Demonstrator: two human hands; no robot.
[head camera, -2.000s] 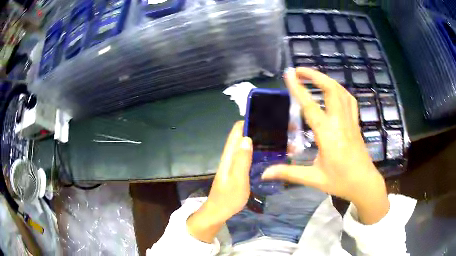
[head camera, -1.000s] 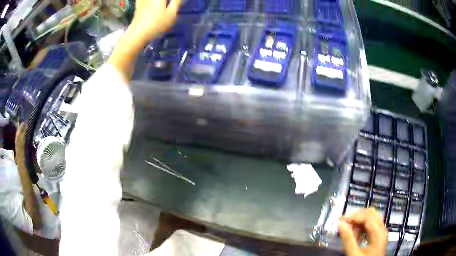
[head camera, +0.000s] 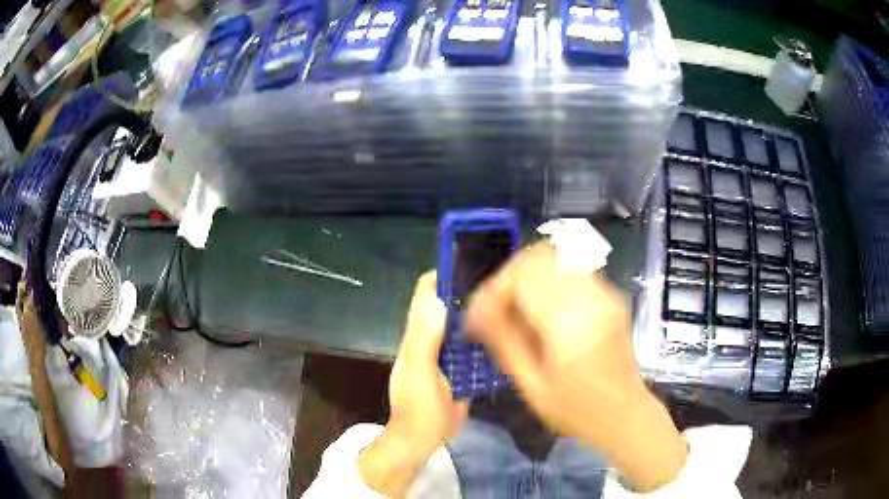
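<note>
A blue feature phone (head camera: 466, 365) stands upright in view near the bench's front edge, dark screen above its keypad. My left hand (head camera: 421, 370) holds it by its left side and lower part. My right hand (head camera: 565, 336) is over the phone's right side, blurred, its fingers bunched at the lower screen area. Whether the right fingers hold anything cannot be seen. A crumpled white wipe (head camera: 582, 244) lies on the bench just behind my right hand. The lens tray (head camera: 743, 251), a grid of black-bordered rectangles, is at the right.
A tall stack of phone trays (head camera: 409, 136) stands across the back. Slim tweezers (head camera: 312, 270) lie on the green bench. A translucent bottle (head camera: 791, 78) is at upper right, another stack (head camera: 866, 185) at far right. A round fan (head camera: 90, 292) and another person's arm (head camera: 41, 390) are at left.
A second ago my left arm reached over the tray stack and my right hand was at the lens tray. Now my left hand holds a phone at the front and my right hand is over it.
</note>
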